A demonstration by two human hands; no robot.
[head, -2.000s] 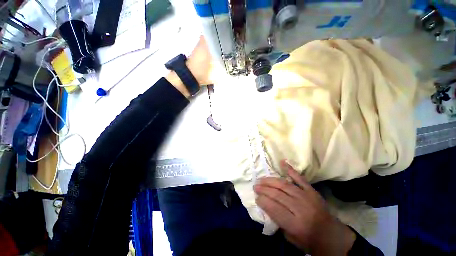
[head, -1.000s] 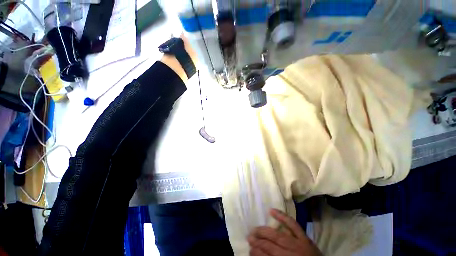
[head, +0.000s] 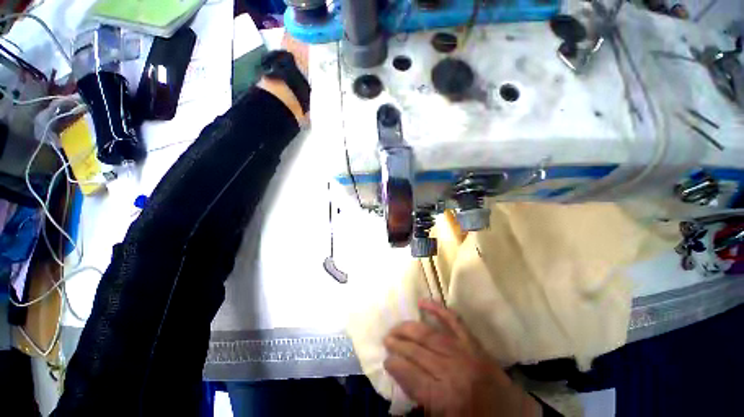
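Cream cloth [head: 542, 285] spreads from under the sewing machine head [head: 506, 122] over the table's front edge. A narrow seam or strip runs from the needle area towards me. My right hand [head: 445, 358] is palm down on the cloth at the front edge, its fingers bent over and gripping it. My left arm, in a black sleeve with a black wristband, reaches to the back left of the machine head. Only some skin of my left hand [head: 298, 53] shows; its fingers are hidden behind the machine. The needle area is mostly hidden.
A small curved item [head: 334, 270] on a dark line lies left of the cloth. A phone [head: 167, 73], black spool-like object [head: 112, 118], yellow item [head: 81, 153] and white cables are at left. A ruler strip [head: 277, 349] runs along the front edge.
The view has shifted, showing more of the machine's top. The cloth has drawn in towards the needle side and lies flatter. My right hand is nearer the needle than one second ago.
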